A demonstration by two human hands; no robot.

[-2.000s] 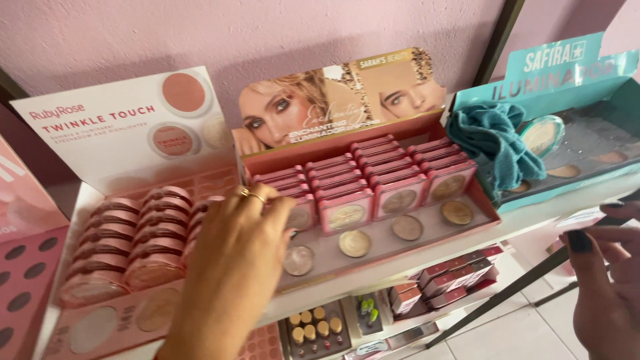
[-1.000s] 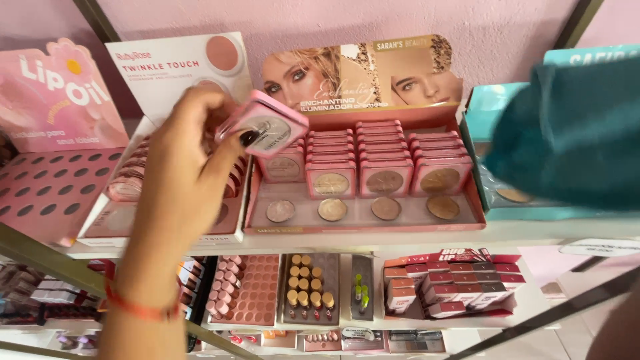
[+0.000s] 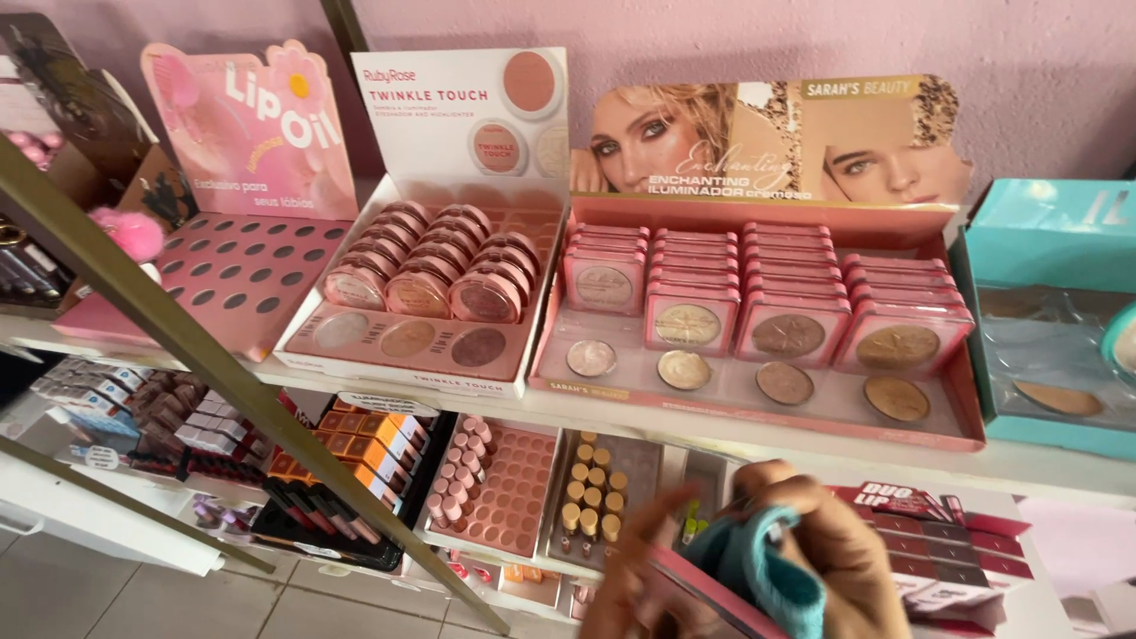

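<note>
Low at the right of centre, my left hand point(image 3: 643, 568) holds a pink square highlighter compact point(image 3: 710, 590) tilted, its edge toward the camera. My right hand point(image 3: 825, 541) grips a teal cloth point(image 3: 768, 568) pressed against the compact. Both hands are slightly blurred and lie below the upper shelf's edge. Above them stands an open display box point(image 3: 772, 404) with stacks of pink compacts point(image 3: 692, 324) in rows and round colour samples point(image 3: 785, 383) along its front. The leftmost stack is set further back.
A white display of round compacts point(image 3: 417, 297) and a pink lip oil stand point(image 3: 248, 266) stand to the left; a teal display box point(image 3: 1021, 426) is at the right. A metal shelf post point(image 3: 240, 382) slants across the left. Lip products point(image 3: 590, 497) fill the lower shelf.
My left hand has come down from above the display box with the compact. The teal cloth, earlier at the upper right in the one-second-old frame, is now against the compact.
</note>
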